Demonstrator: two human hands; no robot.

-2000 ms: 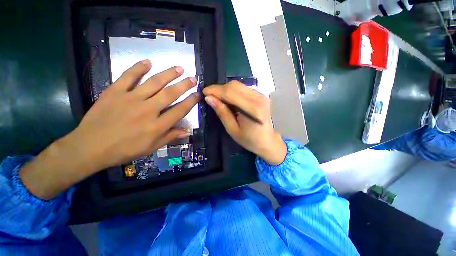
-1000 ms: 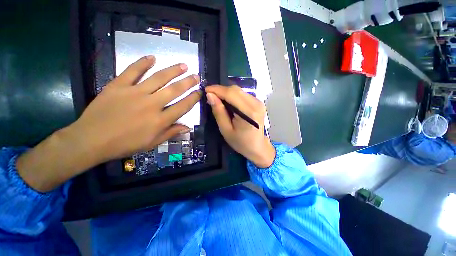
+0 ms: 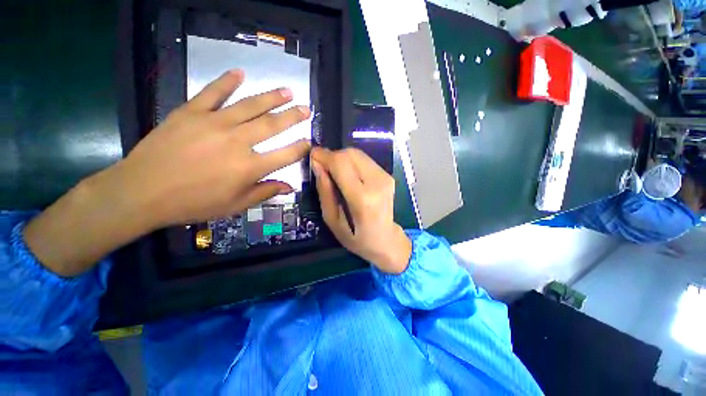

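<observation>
The open tablet's silver battery (image 3: 248, 63) lies inside a black foam tray (image 3: 331, 77). The mainboard (image 3: 263, 226), with small chips and a teal patch, is at the battery's near end. My left hand (image 3: 209, 158) lies spread, palm down, over the battery, fingertips near its right edge; it grips nothing visible. My right hand (image 3: 358, 203) holds dark tweezers (image 3: 345, 207) like a pen at the tablet's right edge, beside my left fingers. The tweezers' tip is hidden or too small to tell.
A glossy dark smartphone (image 3: 373, 133) lies right of the tray. Beyond it are a grey-beige sheet with a white part (image 3: 433, 131), a thin dark stick (image 3: 450, 93) and tiny white pads (image 3: 478, 59). Farther right are a red bin (image 3: 559, 71), a long white bar (image 3: 559, 151) and another person's blue sleeve (image 3: 642, 220).
My right hand has moved a little down along the tablet's right edge, and the tweezers are held more upright. More of the smartphone shows. My left hand stays on the battery. The view has shifted slightly.
</observation>
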